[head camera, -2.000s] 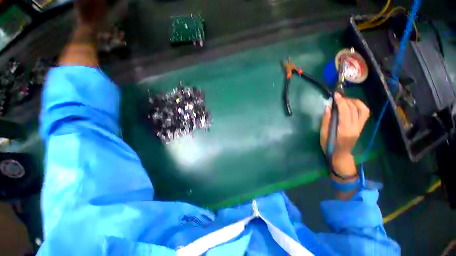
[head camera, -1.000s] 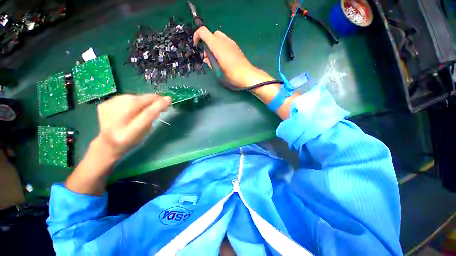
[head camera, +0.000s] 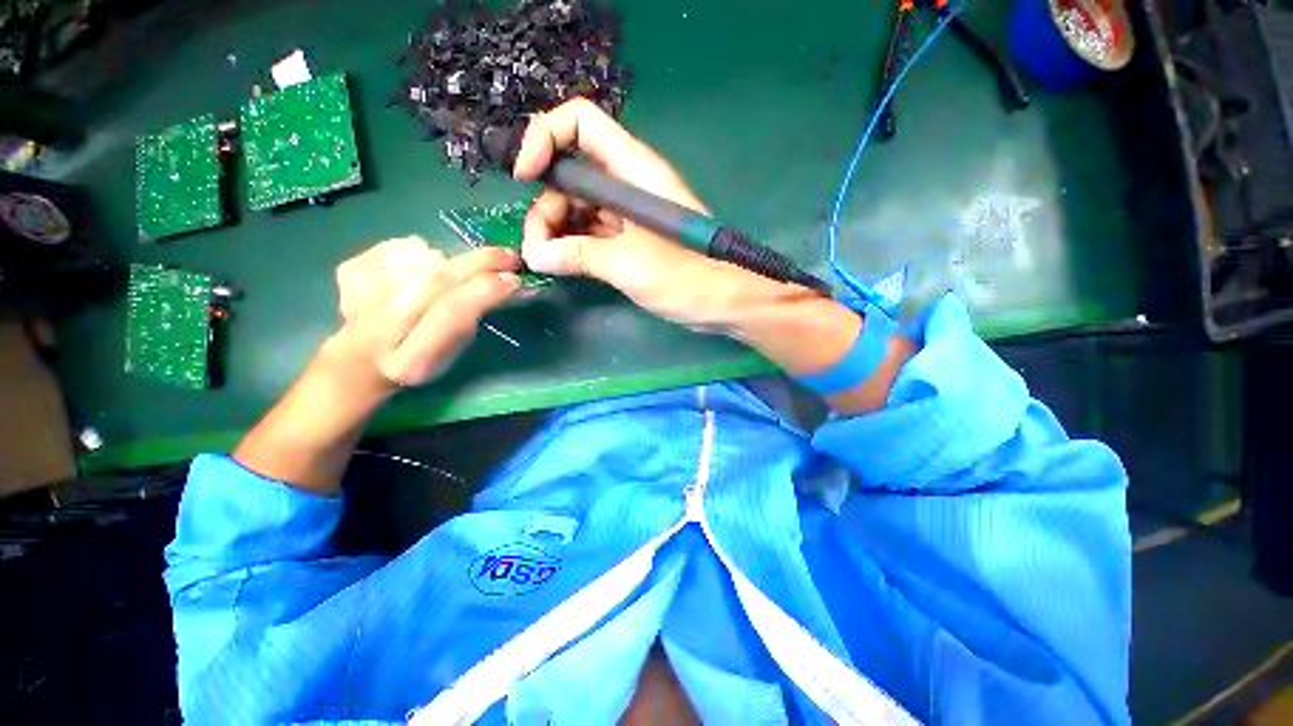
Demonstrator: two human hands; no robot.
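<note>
A green circuit board (head camera: 496,224) is held tilted between my hands, partly hidden by the fingers. My left hand (head camera: 416,301) grips its lower left side; a thin strand of solder wire (head camera: 499,335) sticks out below these fingers. My right hand (head camera: 610,213) holds the soldering iron (head camera: 634,203), its cable running back over the wrist. The right thumb and a finger meet at the board's right side. The iron's tip is not clearly visible. A heap of small black components (head camera: 518,64) lies just behind the hands.
Three green boards (head camera: 301,142) lie at the left, with a white scrap (head camera: 291,68) behind them. Pliers-like cutters (head camera: 896,71) and a blue roll (head camera: 1056,46) are at the upper right. A black tray (head camera: 1215,185) stands far right. A blue cord runs from the right wrist strap (head camera: 855,358).
My right hand has moved down from the heap to the board, fingers now at its edge, with the iron turned leftward. The view has shifted, so bench items appear higher and further right.
</note>
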